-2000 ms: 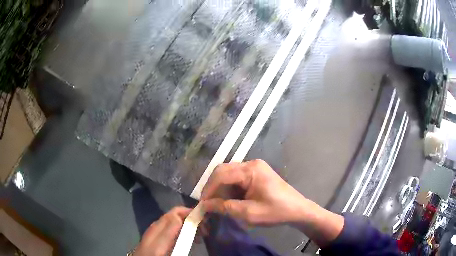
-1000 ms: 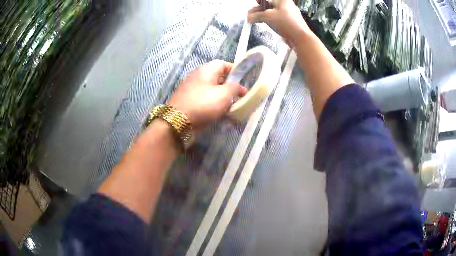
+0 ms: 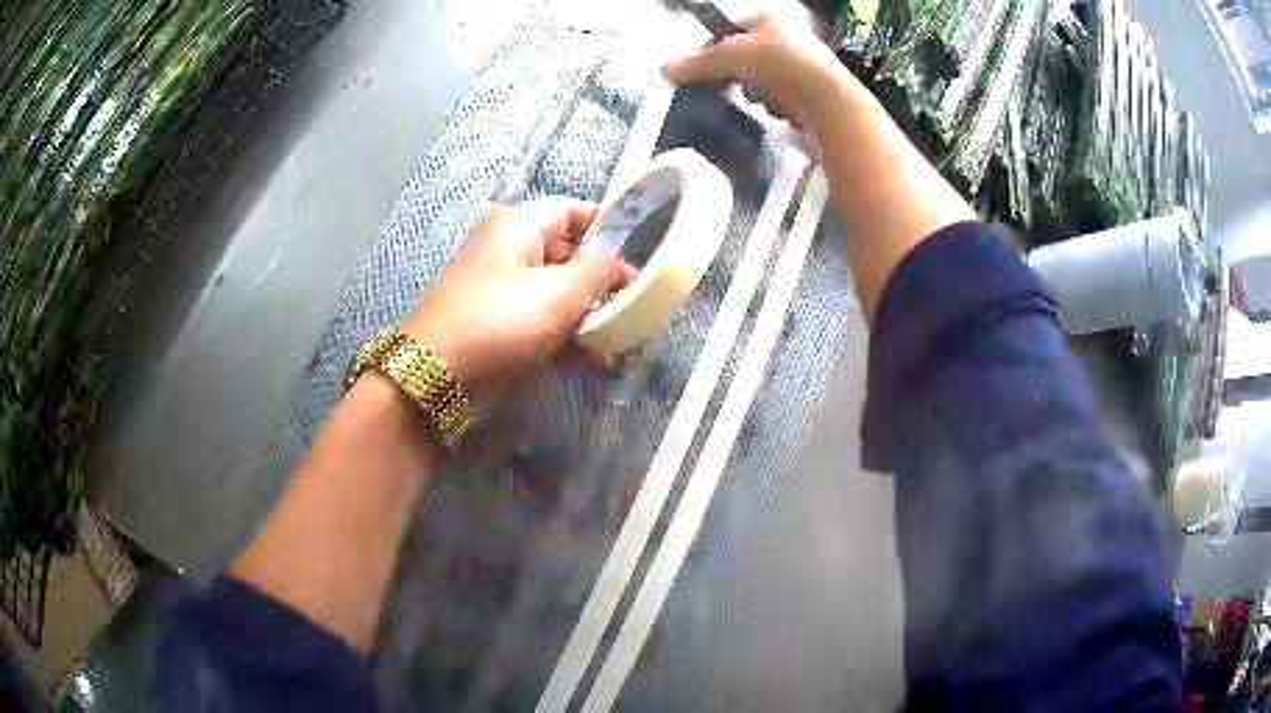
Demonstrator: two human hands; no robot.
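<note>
My left hand [image 3: 523, 286] holds the cream-white tape roll [image 3: 676, 265] over the board, fingers in its ring. A white tape length [image 3: 643, 137] runs from the roll up towards my right hand. My right hand [image 3: 760, 70] is at the top of the view with its fingertips by the tape's upper end and holds a thin dark tool [image 3: 708, 17], perhaps a cutter. Two parallel white tape strips [image 3: 686, 443] lie lengthwise on the grey textured board [image 3: 488, 488], right of the roll.
Green shiny bundles [image 3: 98, 181] are piled along the left, and more green bundles [image 3: 990, 98] lie at the upper right. A grey-white cylinder [image 3: 1115, 275] lies beside them. A whitish wrapped item [image 3: 1202, 490] is at the right edge. The grey bench [image 3: 251, 348] borders the board.
Since one second ago, my left hand and the roll have moved left and slightly down. My right hand stays near the top with the dark tool. The earliest frame shows both hands at the board's near edge.
</note>
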